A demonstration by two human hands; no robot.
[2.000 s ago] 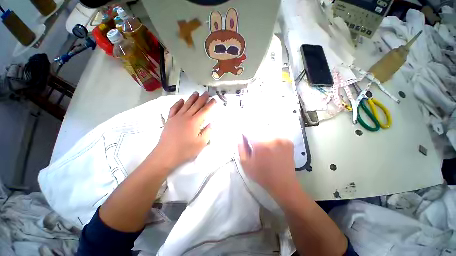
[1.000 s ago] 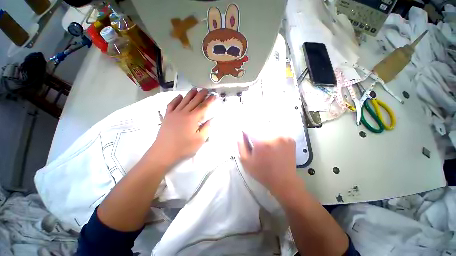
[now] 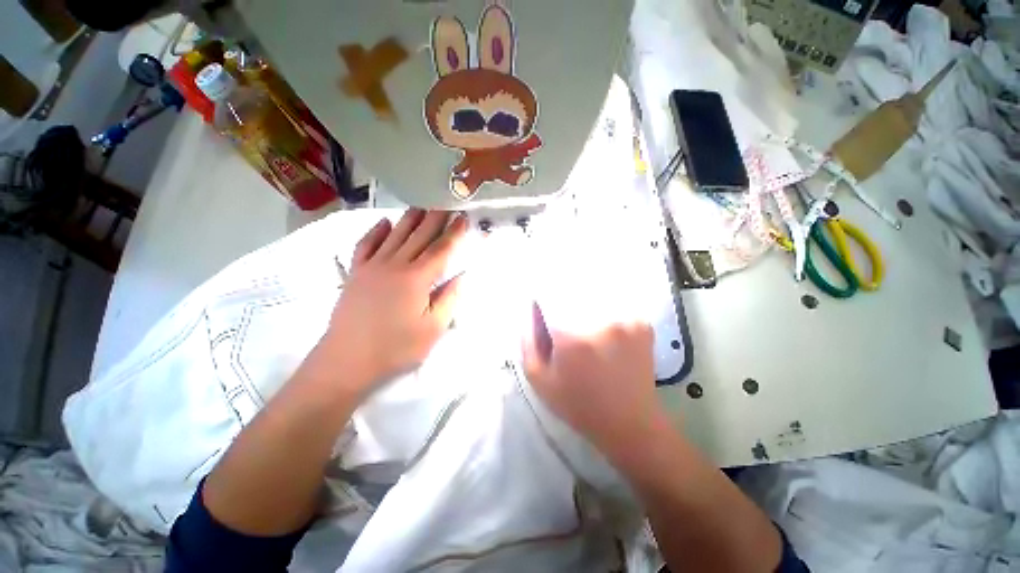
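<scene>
White trousers (image 3: 145, 381) with dark topstitching lie over the table's front and under the machine head (image 3: 336, 123), which bears a rabbit-eared sticker. My left hand (image 3: 394, 293) lies flat on the cloth, fingers spread, fingertips at the head's lower edge. My right hand (image 3: 593, 364) is curled on the cloth to the right, thumb pointing up, with cloth gathered under it. It seems to grip the cloth; its fingertips are hidden. Lamp glare washes out the cloth between my hands and the parts under the head.
Right of the head lie a phone (image 3: 709, 140), scissors with green and yellow handles (image 3: 841, 257), a white tape and a tan-handled pointed tool (image 3: 884, 137). Bottles with amber-red contents (image 3: 268, 140) stand left. A control panel (image 3: 808, 31) is at the upper right. White garments (image 3: 895, 492) surround the table.
The view has shifted slightly, so the machine head shows larger and further left. My hands keep nearly the same places on the cloth.
</scene>
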